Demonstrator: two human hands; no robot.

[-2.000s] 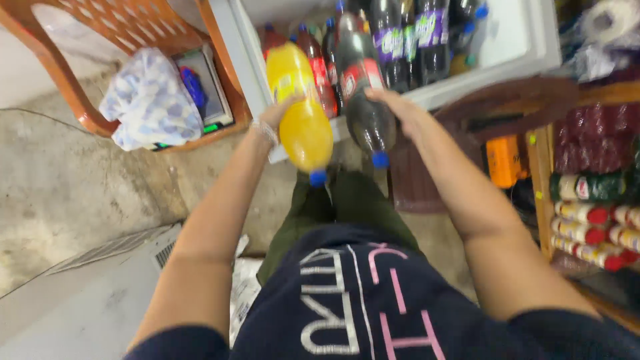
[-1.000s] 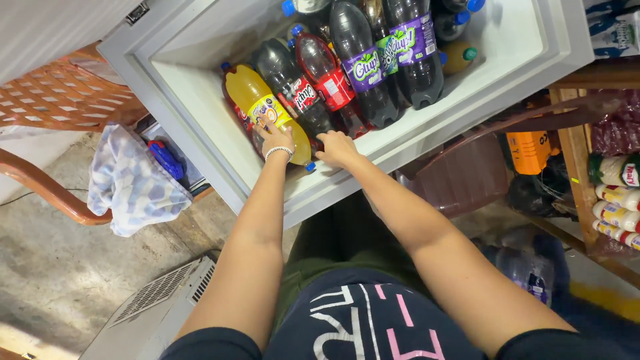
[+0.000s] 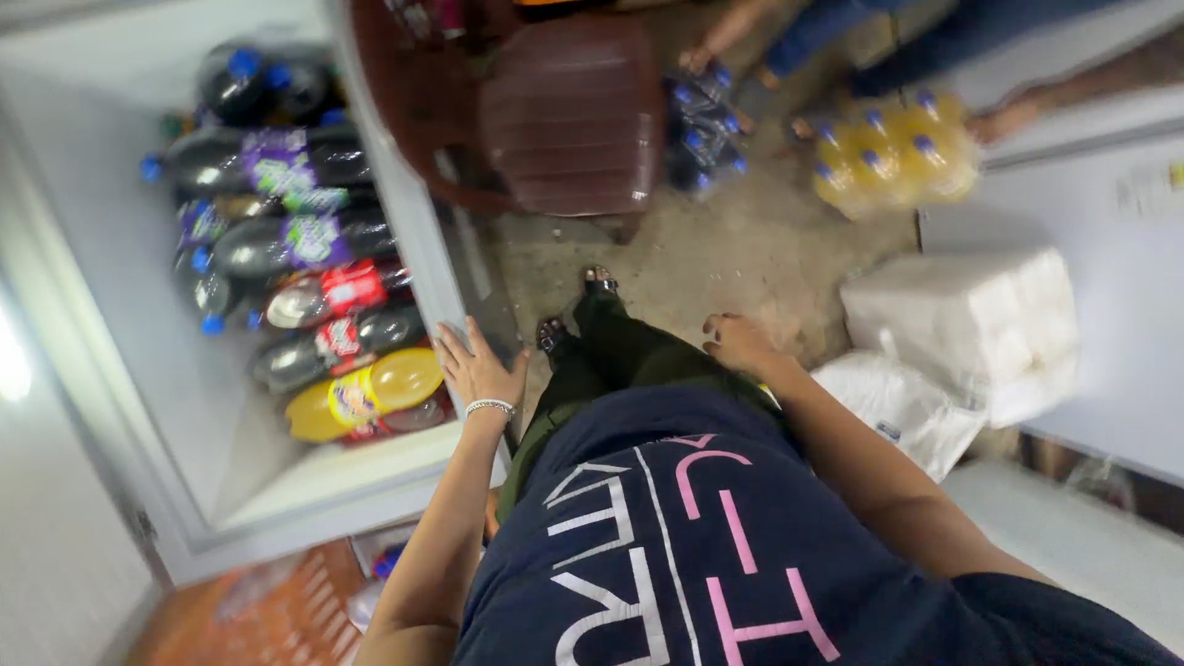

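My left hand (image 3: 481,370), with a bracelet at its wrist, rests spread on the near rim of the open chest freezer (image 3: 421,217) and holds nothing. Inside the freezer lie an orange soda bottle (image 3: 393,377), a dark bottle with a red label (image 3: 393,331) beside it, and a red-labelled bottle (image 3: 353,287). Beyond them are dark bottles with purple labels (image 3: 314,239), and several more with blue caps. My right hand (image 3: 745,344) hangs over the floor beside my leg, empty, its fingers apart and slightly blurred.
A maroon plastic chair (image 3: 573,116) stands beside the freezer. Another person's hands hold a wrapped pack of yellow soda bottles (image 3: 893,157) and reach to a pack of dark bottles (image 3: 703,129). A white wrapped bundle (image 3: 962,324) and an orange plastic chair (image 3: 268,610) flank me.
Both hands have left the bottles; the left now lies on the freezer rim and the right is away over the floor. The view has turned strongly, bringing another person's arms and bottle packs into sight.
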